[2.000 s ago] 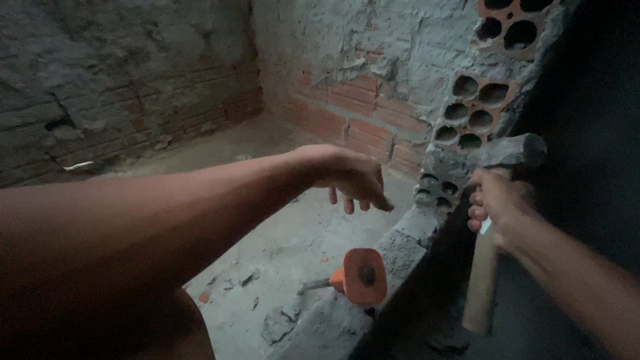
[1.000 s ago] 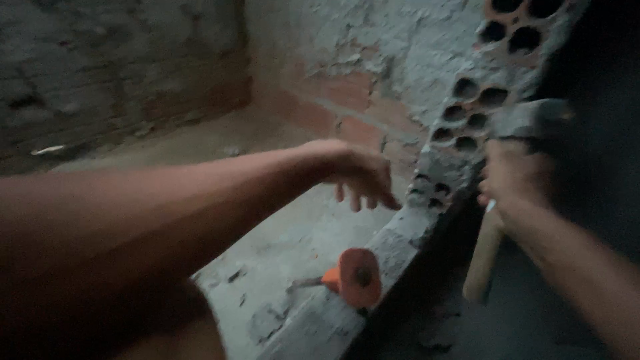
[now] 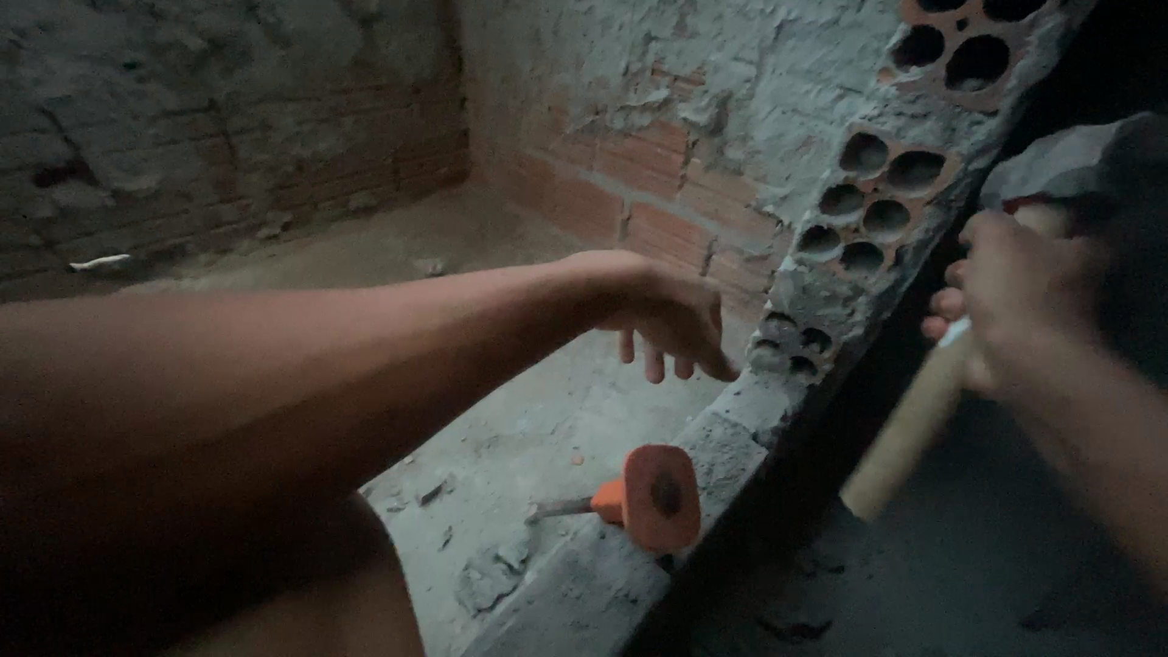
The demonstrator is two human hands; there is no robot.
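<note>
My right hand (image 3: 1013, 292) grips the wooden handle of a hammer (image 3: 903, 438) near its heavy, mortar-grey head, over the dark side of the wall edge. My left hand (image 3: 675, 319) reaches across with its fingers hanging down and apart and holds nothing visible; its thumb is close to the lowest hollow brick (image 3: 794, 342). Below it, a chisel with an orange hand guard (image 3: 662, 497) lies on the low masonry ledge (image 3: 593, 575), its metal shank pointing left.
Hollow clay bricks (image 3: 885, 201) show their open cells along the broken wall edge. A partly plastered brick wall (image 3: 648, 182) stands behind. Mortar lumps (image 3: 493, 575) and small debris lie on the concrete floor (image 3: 547, 401). A small white object (image 3: 100, 262) lies at the far left.
My right hand has shifted a little to the right and up with the hammer. My left hand keeps nearly the same pose, and the chisel still lies on the ledge.
</note>
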